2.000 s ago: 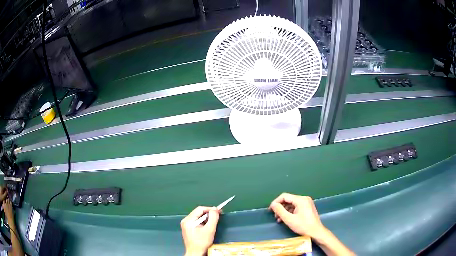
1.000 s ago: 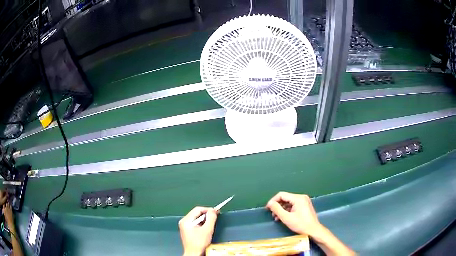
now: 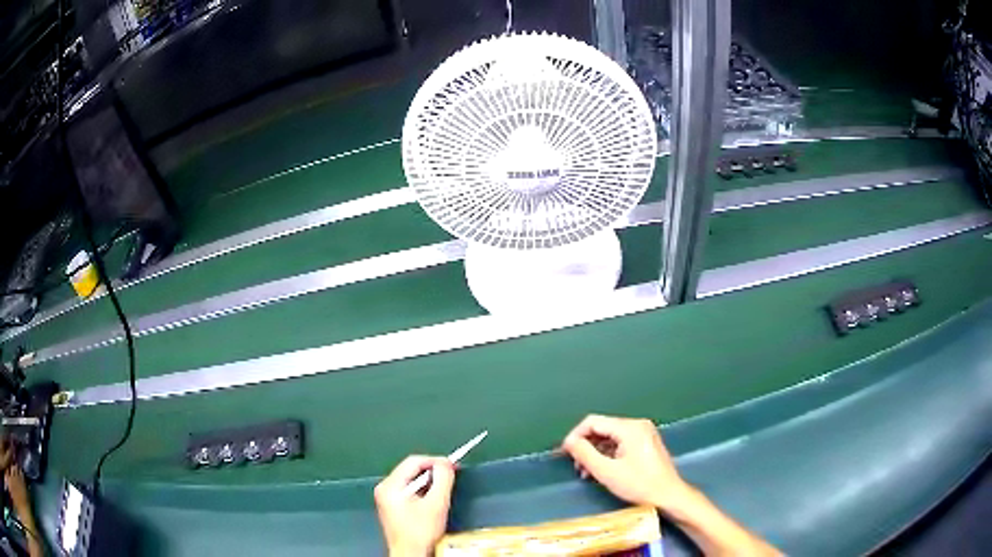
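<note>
My left hand (image 3: pixel 416 503) is at the bottom centre and holds slim pale tweezers (image 3: pixel 468 447) like a pen, the tip pointing up and right. My right hand (image 3: pixel 631 466) is to its right, fingers curled and thumb near the fingertips; whether something small is pinched there cannot be told. Between and below the hands, the bin's tan-yellow edge (image 3: pixel 544 537) shows at the picture's bottom, with a little red and blue at its right end. Most of the bin is cut off. Dark four-position modules lie on the green bench on the left (image 3: pixel 246 445) and right (image 3: pixel 873 308), away from both hands.
A white fan (image 3: pixel 530 163) stands beyond my hands, beside a metal post (image 3: pixel 694 152). Metal strips run lengthwise. Another module (image 3: pixel 756 163) lies farther back. A dark box with pale panel (image 3: pixel 76 518), a black cable and another person's hand (image 3: pixel 15 484) are at left.
The view has shifted, so the fan and post sit farther left. The two near modules have moved right along the bench; the far one has moved left. My hands keep nearly the same pose.
</note>
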